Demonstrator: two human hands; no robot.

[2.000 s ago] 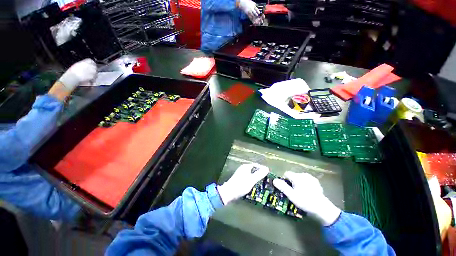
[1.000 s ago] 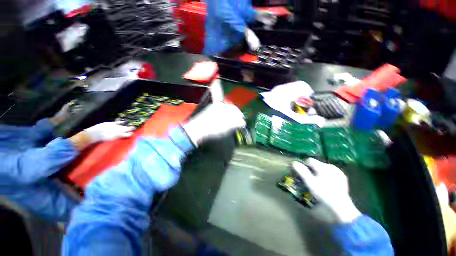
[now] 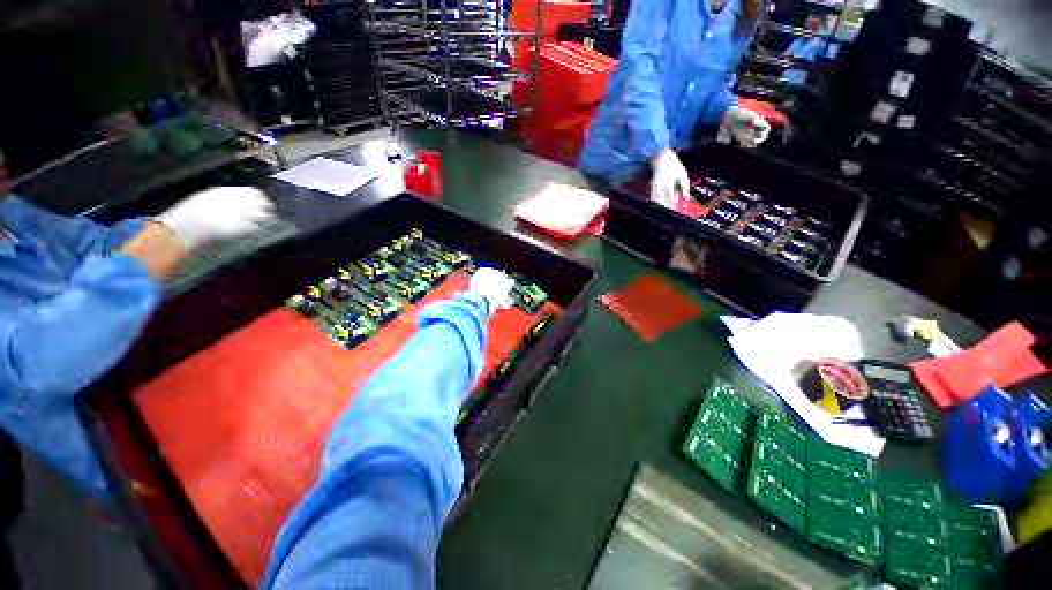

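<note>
My left hand (image 3: 493,287), in a white glove, reaches into the black tote (image 3: 540,367) at its back right, at a small single board (image 3: 527,295) that shows just right of the fingers. Whether the fingers still grip it is hidden. Rows of small boards (image 3: 372,285) with yellow and black parts lie left of the hand on the red liner sheet (image 3: 248,421). My right hand is out of the picture.
Green PCB panels (image 3: 813,478) lie at right behind the work mat (image 3: 692,544). Tape roll (image 3: 841,380), calculator (image 3: 895,399) and blue holders (image 3: 987,443) stand beyond. Another worker's gloved hand (image 3: 217,216) is over the tote's left side. A person (image 3: 666,92) works at a second tote (image 3: 842,248).
The view has swung left. My left hand has moved from beside the panels into the tote. My right hand and its board have left the picture. The neighbour's hand has lifted off the liner.
</note>
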